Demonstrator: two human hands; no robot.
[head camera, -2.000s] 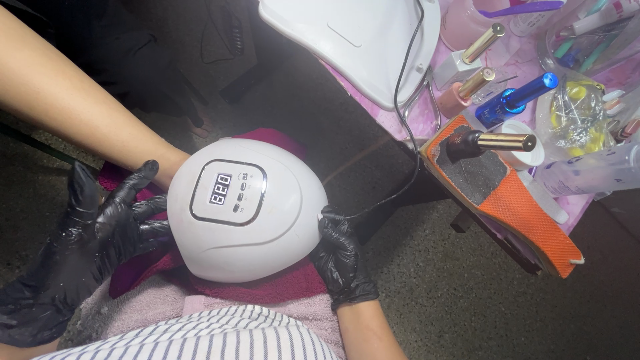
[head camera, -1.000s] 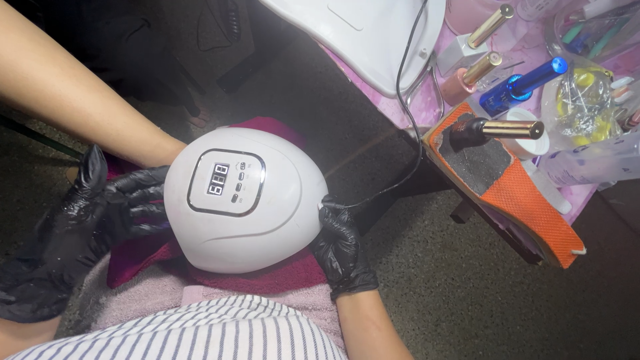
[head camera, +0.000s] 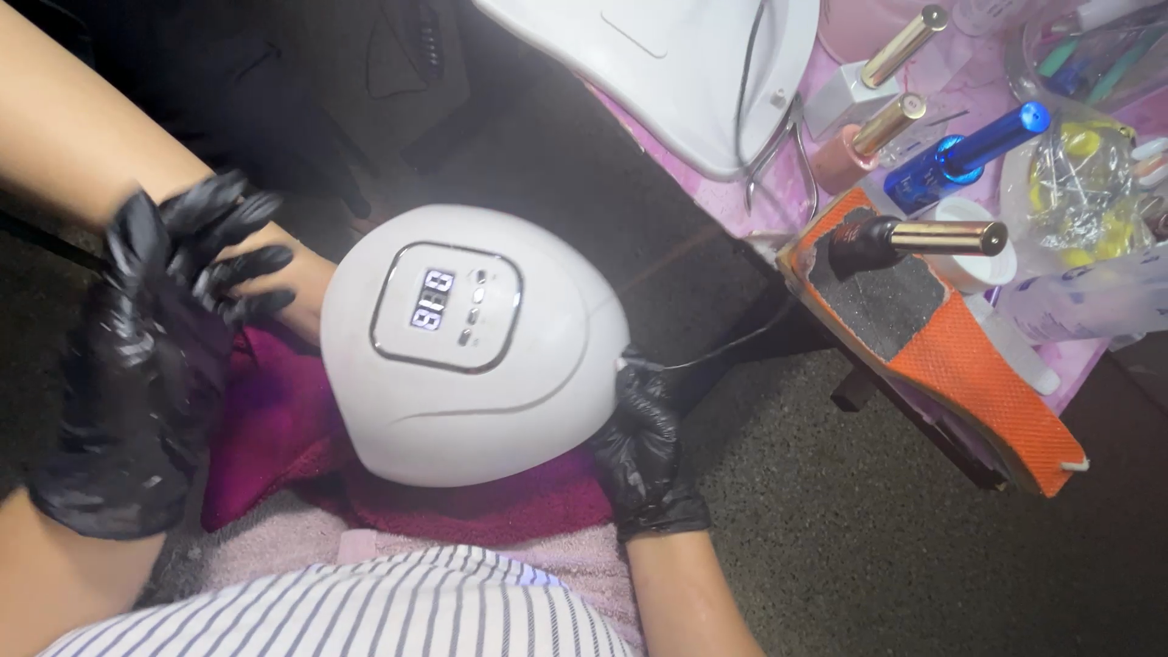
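A white nail-curing lamp (head camera: 474, 365) with a lit digital display lies over a magenta towel (head camera: 274, 429) on my lap. The forearm of another person (head camera: 119, 137) reaches in from the upper left, and that person's hand is hidden under the lamp. My left hand (head camera: 164, 347), in a black glove, has its fingers spread over that person's wrist, left of the lamp, and holds nothing. At the lamp's right edge, by its cord, is my right hand (head camera: 643, 447), also black-gloved, with its fingers curled against the casing.
At the right, a pink-covered table (head camera: 703, 196) bears a white device (head camera: 675, 82), a blue polish bottle (head camera: 958, 164), a pink one (head camera: 858, 151) and a metal tool (head camera: 794, 164). A dark polish bottle (head camera: 867, 242) rests on an orange-edged stand (head camera: 995, 392) at the corner. The thin cord (head camera: 730, 351) runs to the table.
My left hand has moved up from beside the lamp to the other person's wrist. My right hand remains at the lamp's right edge. The number on the display has changed.
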